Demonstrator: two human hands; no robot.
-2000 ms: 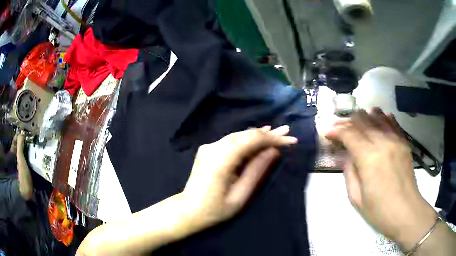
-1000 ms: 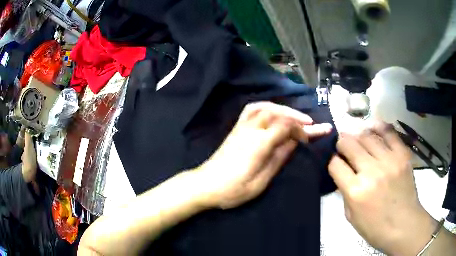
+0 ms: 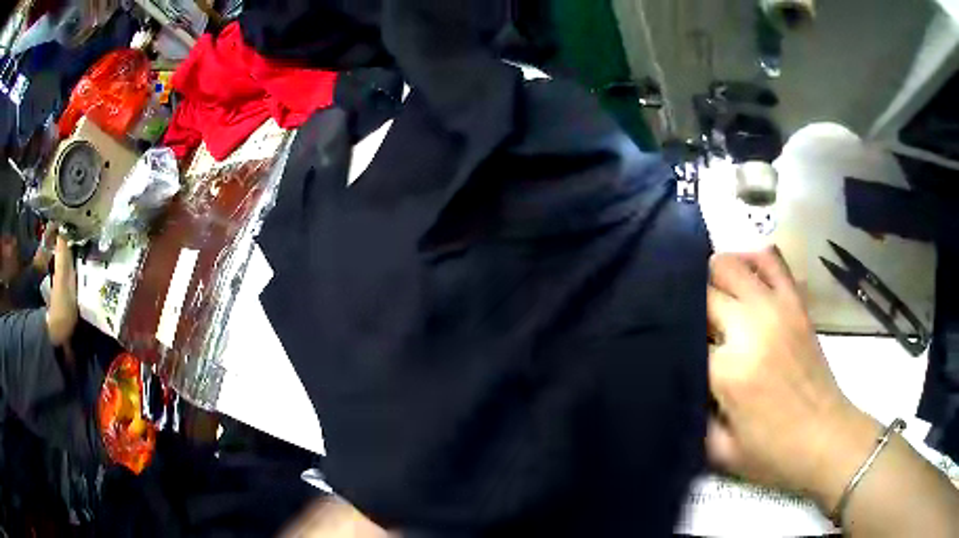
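Note:
The black fabric (image 3: 505, 347) spreads across the middle of the view. Its right edge reaches the presser foot and needle (image 3: 686, 181). My right hand (image 3: 773, 368) is at the fabric's right edge below the foot, fingers curled on that edge, with part of the fingers hidden by the fabric. My left hand (image 3: 334, 519) is mostly out of the picture; a blurred part shows at the bottom edge below the fabric, and its fingers cannot be seen. The dark thread snips (image 3: 875, 296) lie on the pale machine bed (image 3: 831, 210), right of my right hand.
Red fabric (image 3: 237, 89) lies at the upper left, beside clear plastic over a brown surface (image 3: 210, 284). Orange-red plastic bags (image 3: 126, 412) are farther left. Another person's arm (image 3: 63, 289) shows at the left edge. Black strips (image 3: 883, 208) lie right of the needle.
My left hand has moved from the fabric near the needle down to the bottom edge. The fabric is spread wider. My right hand stays at its right edge; the snips show more fully.

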